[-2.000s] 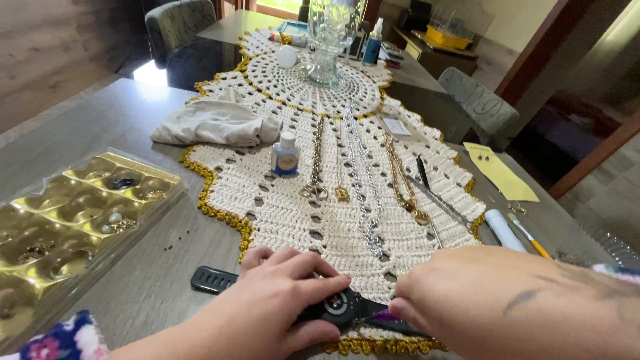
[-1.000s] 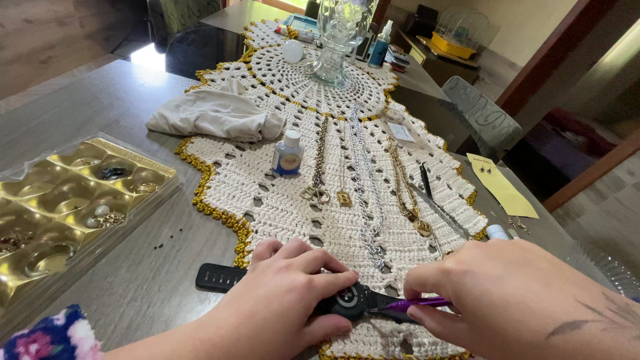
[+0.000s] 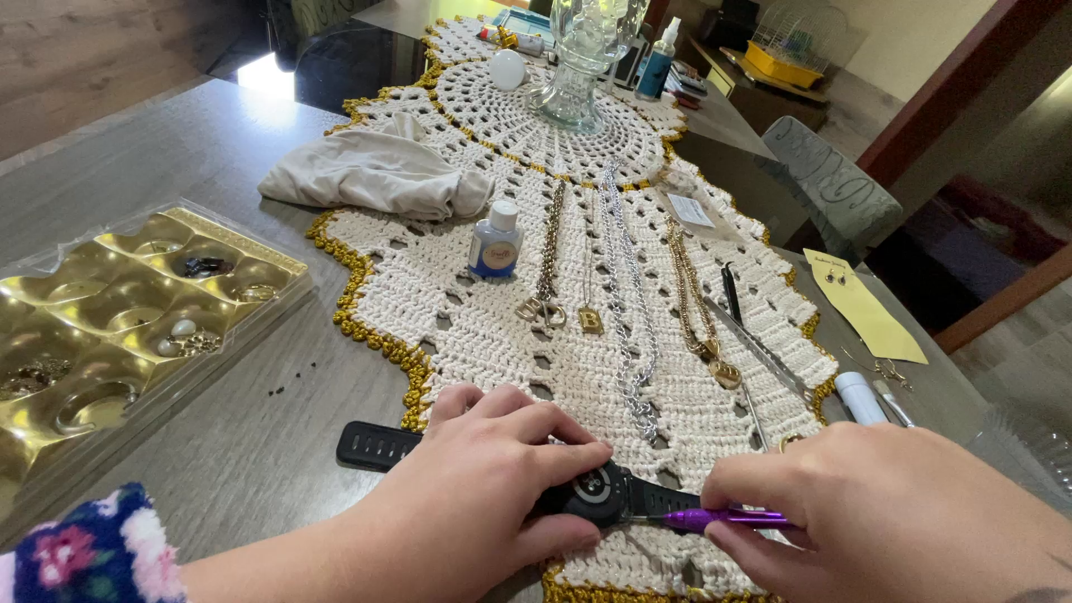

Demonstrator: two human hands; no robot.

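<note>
A black smartwatch (image 3: 596, 494) lies face down on the cream crocheted runner (image 3: 502, 360), its sensor back showing. My left hand (image 3: 502, 477) grips the watch case, thumb and fingers around it. One half of the black strap (image 3: 377, 445) sticks out left beyond that hand; the other half runs right, partly under my right hand (image 3: 804, 511). That hand pinches a purple-handled fine tool (image 3: 729, 519), its thin metal tip at the case edge by the strap joint. Above my hands lie a silver chain (image 3: 624, 310), gold chains with pendants (image 3: 724, 373) and metal tweezers (image 3: 758, 347).
Left stands a gold plastic tray (image 3: 289, 289) holding jewellery. A small blue bottle (image 3: 494, 247), a grey cloth (image 3: 368, 172) and a glass vase (image 3: 569, 92) stand or lie farther back. Right are a yellow earring card (image 3: 867, 310), a white-capped tube (image 3: 858, 398) and a brush (image 3: 894, 404).
The purple tool shows more clearly in my right hand than two seconds ago, held at a flatter angle. My left hand stays on the watch.
</note>
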